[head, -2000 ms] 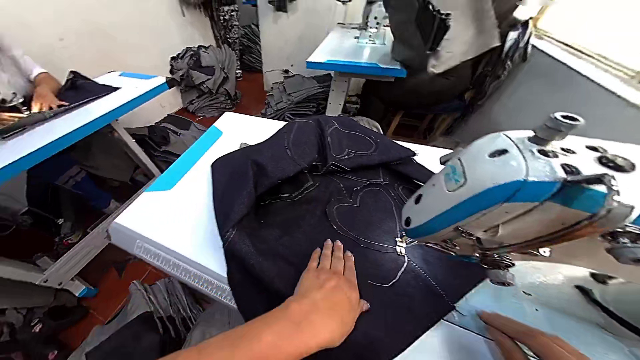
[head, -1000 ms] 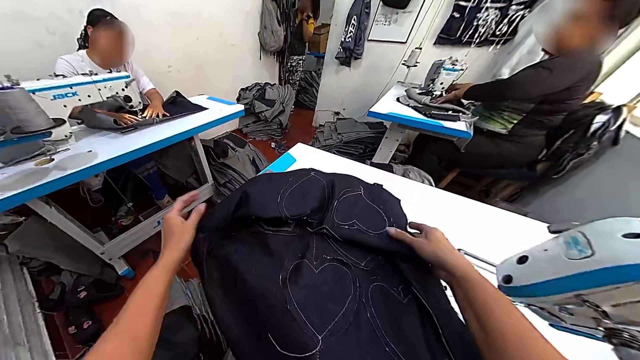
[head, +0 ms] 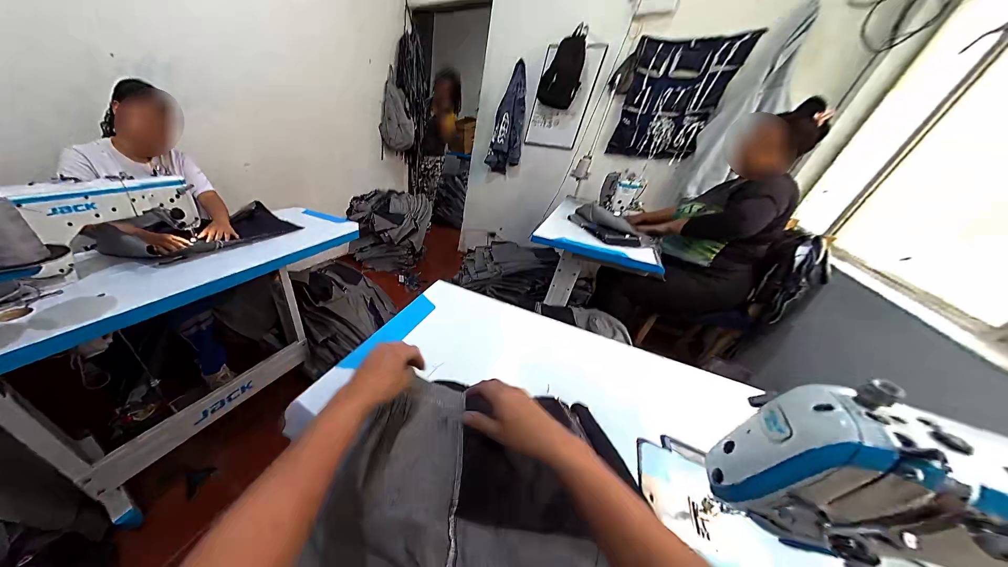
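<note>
A grey and black denim piece with a seam down its middle hangs over the near part of the white sewing table. My left hand grips its upper left edge. Fingers curled, my right hand holds the upper edge on the black part, right of the seam. The fingertips of both hands are partly hidden. At the lower right stands the white and blue head of a sewing machine, apart from both hands.
A person sews at a Jack machine on the left table. Another person works at a table at the back right. Garment piles lie on the floor between the tables. A third person stands in the doorway.
The dark denim with heart-shaped stitching was spread out earlier; now its grey side shows. My right hand has moved closer to my left hand. The view has tilted up.
</note>
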